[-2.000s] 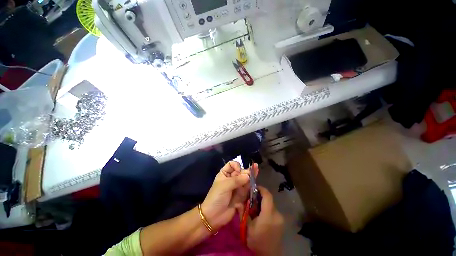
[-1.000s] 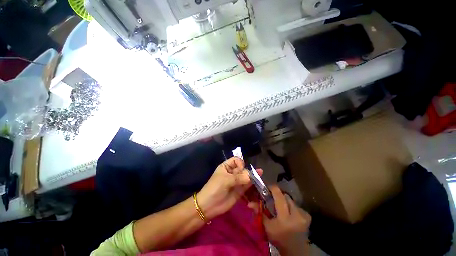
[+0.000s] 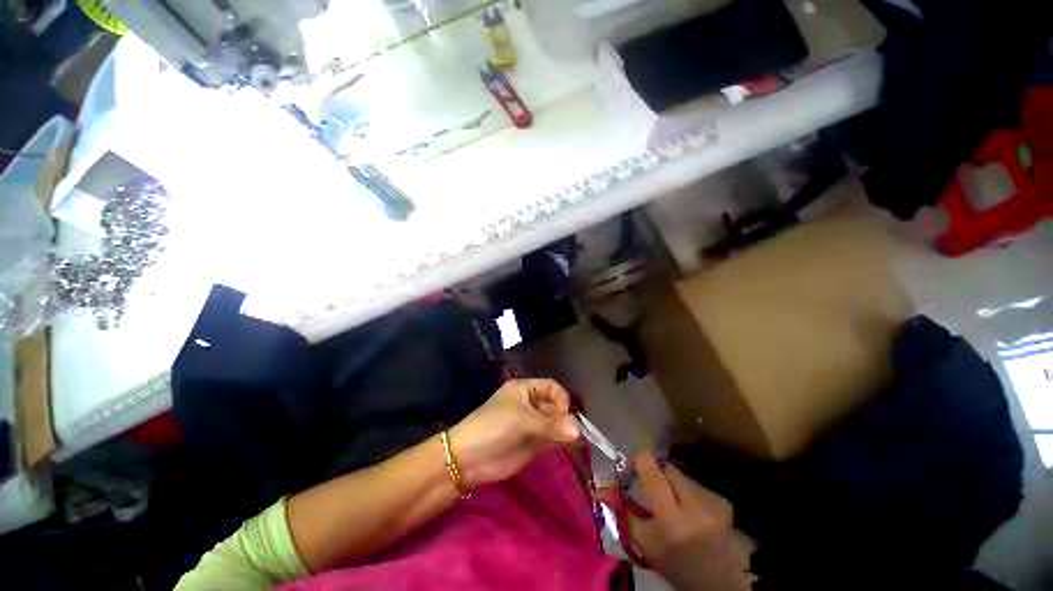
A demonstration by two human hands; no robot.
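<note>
My left hand [image 3: 514, 433], with a gold bangle, has its thumb and fingers pinched together above the pink clothing. What it may pinch is too small to tell. My right hand [image 3: 687, 531] holds the scissors [image 3: 633, 508] by their red and dark handles. The silver blades point up and left, with their tips at my left fingertips. The dark garment piece [image 3: 393, 375] hangs at the table edge, left of my hands, with a small pale mark near one corner.
The white table [image 3: 277, 260] holds a heap of small metal fasteners [image 3: 121, 248], a blue-handled tool [image 3: 379, 191], red snips [image 3: 506, 95], yellow snips [image 3: 498, 37] and an open box [image 3: 826, 46]. A cardboard box [image 3: 797, 335] and dark cloth [image 3: 912, 462] are below right.
The view has shifted, so the table sits higher and further left. The whitish piece above my left fingertips no longer shows there. The scissors and right hand have moved lower right from two seconds ago.
</note>
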